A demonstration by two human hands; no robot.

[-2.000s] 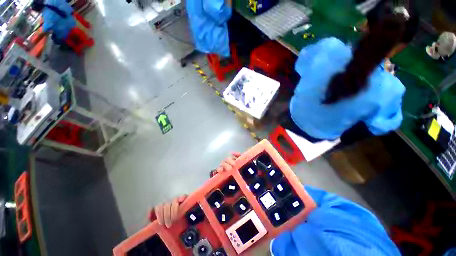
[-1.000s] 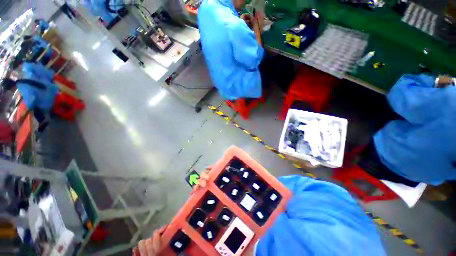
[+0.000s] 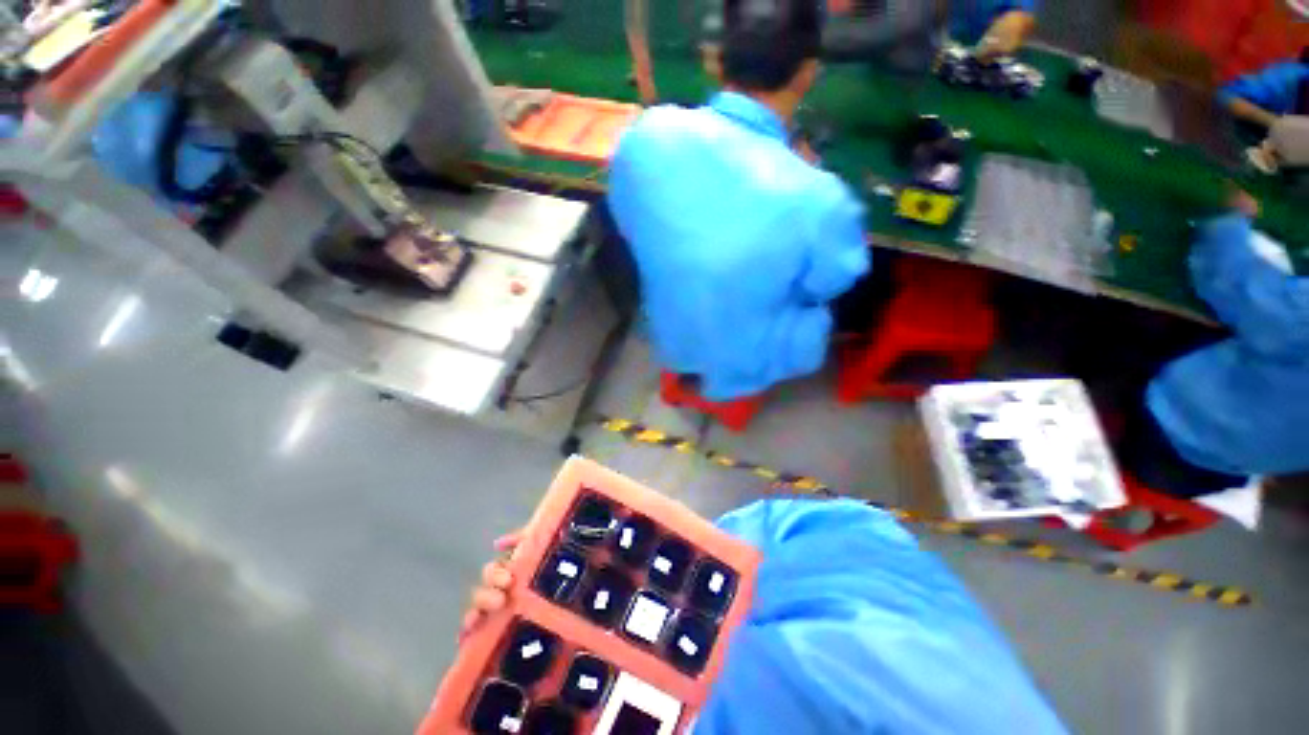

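Observation:
An orange-red compartment tray [image 3: 574,477] is held tilted at the bottom centre and cut off by the lower edge. Its upper bay holds two rows of black rounded-square units [image 3: 714,583] with small white labels, one with a larger white label [image 3: 646,618]. The bay below holds more black units [image 3: 530,651] and a white-framed piece with a dark window [image 3: 639,711], partly cut off. Fingers of my right hand [image 3: 491,589] curl over the tray's left edge; its blue sleeve comes in at the tray's right side, and the palm is hidden. My left hand is not in view.
A person in a blue smock [image 3: 732,244] sits at a green-topped bench [image 3: 919,237] ahead. A white box of parts [image 3: 1026,452] stands beside red stools [image 3: 919,323]. A white machine table [image 3: 495,273] is at left. Yellow-black tape [image 3: 847,498] crosses the grey floor.
The view has swung left and moved forward along the floor. The tray now sits lower and more upright in the picture. The left hand's fingers on its edge have gone out of view.

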